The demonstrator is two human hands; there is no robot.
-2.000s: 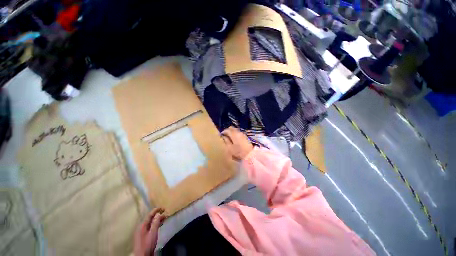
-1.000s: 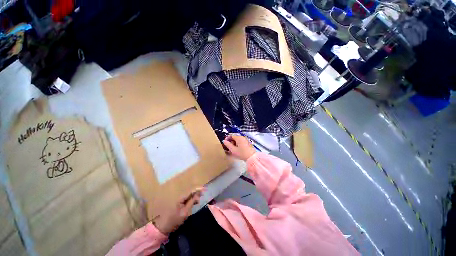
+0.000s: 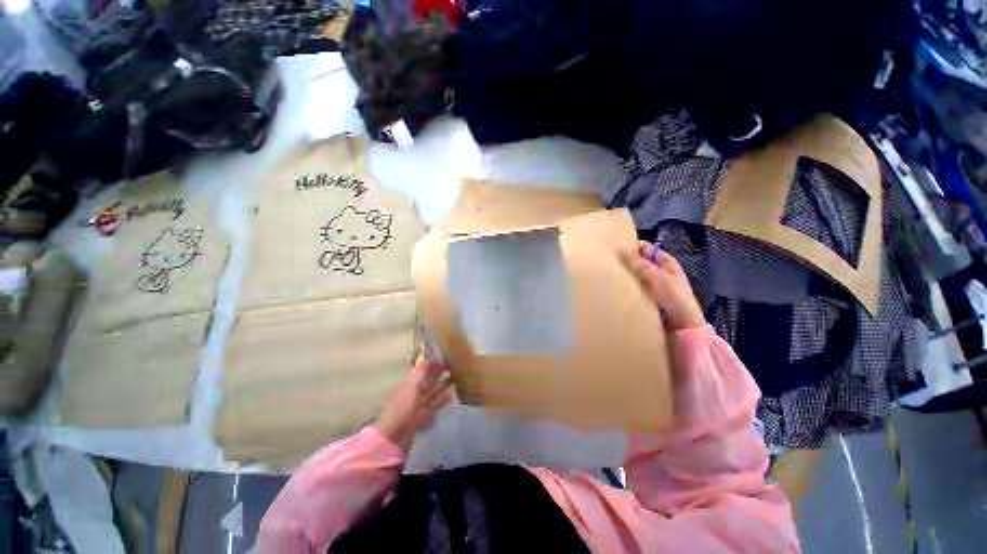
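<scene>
The orange-brown marking template [image 3: 606,357] is bent and raised off the white table in front of me, with grey-white showing through its square window. My right hand [image 3: 666,279] grips its right edge, with a bit of the purple-blue pen [image 3: 654,253] at the fingers. My left hand [image 3: 417,398] is at its lower left edge, with the fingers partly behind it; the grip there is not clear. A beige printed panel [image 3: 314,335] with Hello Kitty lettering lies flat to the left of the template. Another marked panel [image 3: 135,357] lies further left.
A second template [image 3: 747,206] lies on the checked garment pieces [image 3: 801,400] at right. A large dark garment pile [image 3: 671,65] fills the back. Dark bundles [image 3: 162,87] lie upper left. Small red-orange snips [image 3: 105,221] lie on the far-left panel. Folded beige pieces [image 3: 33,325] are at far left.
The view has swung left, showing more panels. The template, flat on the table before, is now lifted and bent. My left hand has moved to its left edge, my right hand higher on its right edge.
</scene>
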